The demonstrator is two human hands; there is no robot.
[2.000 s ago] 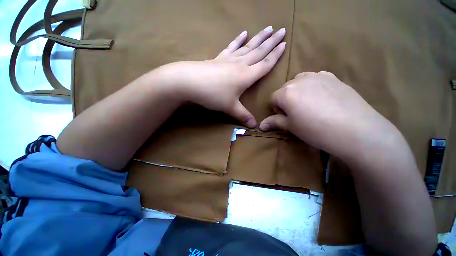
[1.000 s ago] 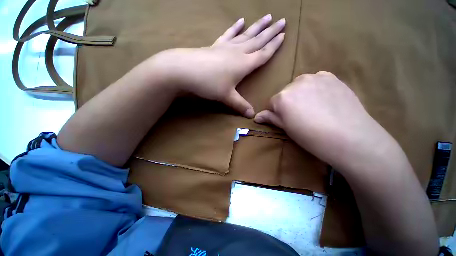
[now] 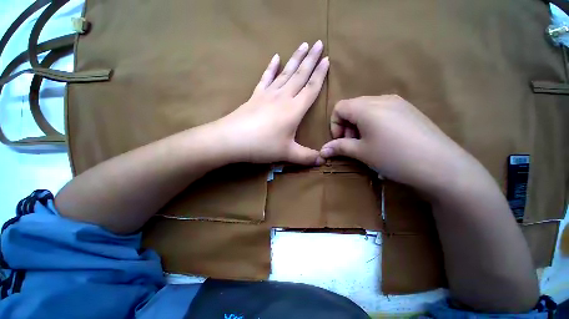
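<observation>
The brown bag body panel (image 3: pixel 156 75) lies flat with its centre seam running up between my hands. My left hand (image 3: pixel 281 112) lies palm down on it left of the seam, fingers spread, thumb tip at the upper notch edge. My right hand (image 3: pixel 380 137) is curled right of the seam; its thumb and forefinger meet at the cut-out edge (image 3: pixel 337 167), touching my left thumb tip. Whether it pinches the edge is not clear. A small white piece (image 3: pixel 273 172) shows at the notch's left corner. The lower layer (image 3: pixel 212 243) shows below, with its own rectangular notch.
Brown strap handles (image 3: pixel 47 75) loop at the left, and a strap tab (image 3: pixel 549 87) lies at the right. Whitish wrapped hardware (image 3: pixel 557 31) sits upper right. A black label (image 3: pixel 518 187) lies right of my forearm. White table (image 3: pixel 324 255) shows through the lower notch.
The view has shifted, so the panel sits further left and more of its right side shows. My left hand has moved slightly down relative to the panel, and the thumb tips meet at the centre seam.
</observation>
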